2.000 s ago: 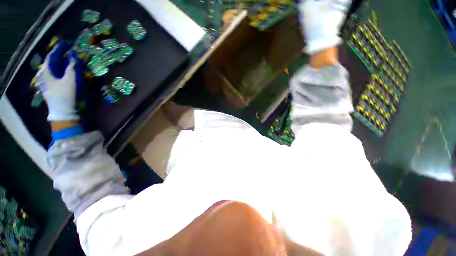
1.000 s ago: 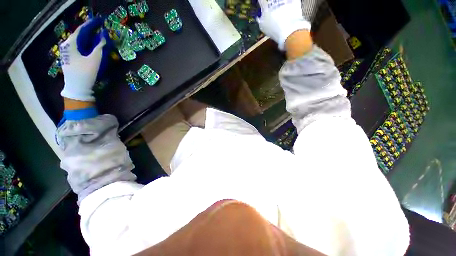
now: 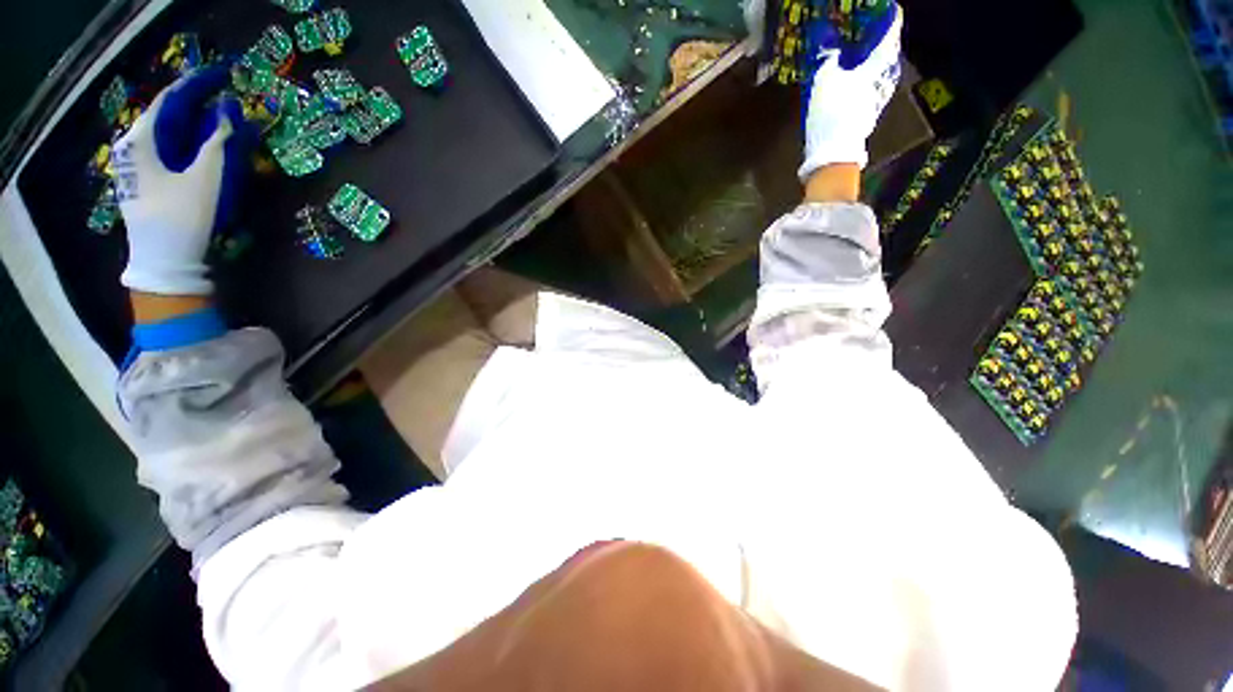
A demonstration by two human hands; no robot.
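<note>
My left hand [image 3: 176, 189], in a white glove with blue palm and fingers, is over the left part of the black working tray [image 3: 460, 176], with its fingers curled at the loose boards; whether it holds one is hidden. Small green single boards [image 3: 304, 129] lie in a loose pile beside it, a few apart to the right. My right hand [image 3: 852, 95], gloved the same, is at the top of the view, shut on a green and yellow PCB panel [image 3: 791, 41] that the top edge cuts off.
A pale sheet [image 3: 541, 68] borders the tray. An open cardboard box [image 3: 690, 203] is below the bench edge. A stack of green-yellow panels [image 3: 1061, 298] lies on a black surface at right. Heaped boards [image 3: 27, 568] are at the lower left. Tan scraps [image 3: 696, 61] lie by the bench edge.
My right hand has moved right from the bench edge and now shows a panel in its fingers. My left hand stays at the pile. The view has shifted slightly.
</note>
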